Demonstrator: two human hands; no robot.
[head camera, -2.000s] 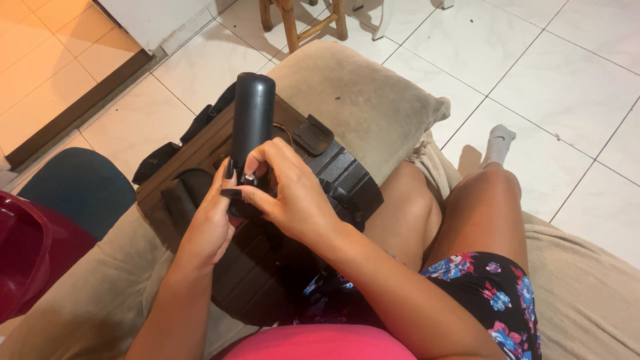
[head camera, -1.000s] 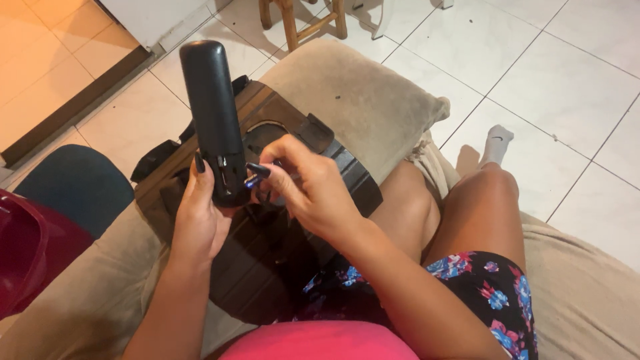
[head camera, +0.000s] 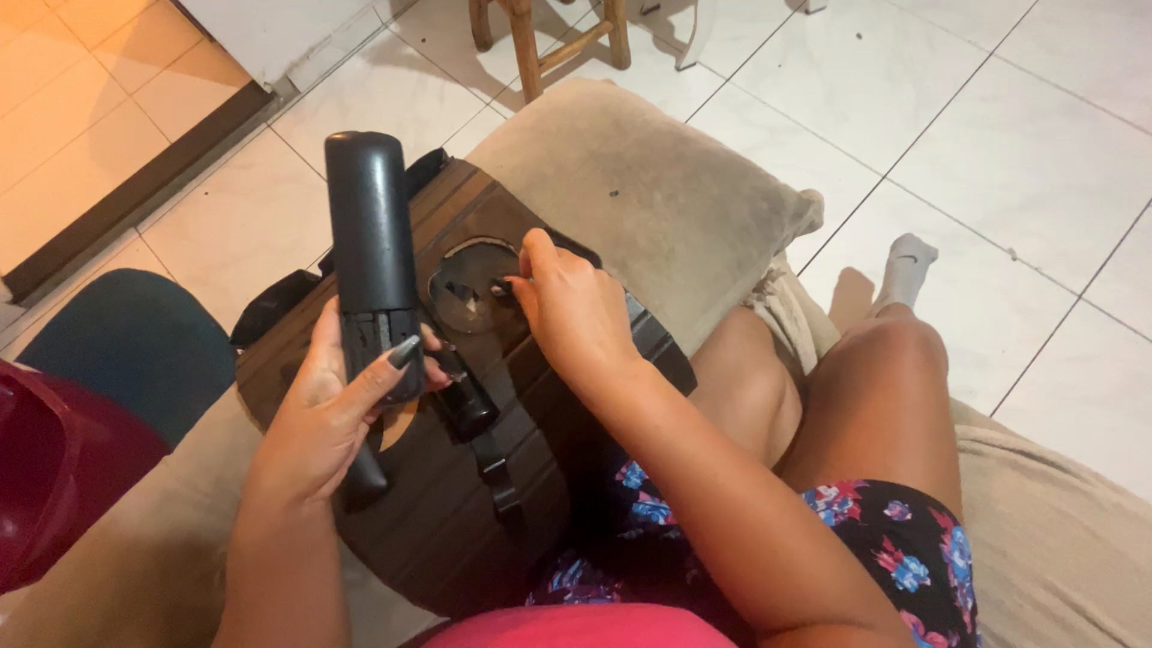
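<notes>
My left hand (head camera: 337, 396) grips the lower end of a black cylindrical device (head camera: 371, 225), which it holds upright on the left. A dark wooden lap tray (head camera: 531, 450) lies tilted across my lap, with a round recess (head camera: 468, 283) near its far side. Over that recess is my right hand (head camera: 576, 306), thumb and forefinger pinched around a small dark piece (head camera: 500, 288) that is partly hidden. Beside the left fingers a shorter black cylindrical part (head camera: 468, 405) lies on the tray, close to a black clip-like strip (head camera: 497, 472). Another black rounded part (head camera: 364, 486) shows under the left wrist.
A beige cushion (head camera: 648, 180) rests beyond the tray. At the left are a dark teal rounded seat or cushion (head camera: 135, 333) and a dark red plastic object (head camera: 81, 450). A wooden stool (head camera: 576, 54) stands on the tiled floor behind the cushion.
My right hand has moved away from the device's lower end, out over the round recess, with a small piece between its fingers. The left hand still holds the device.
</notes>
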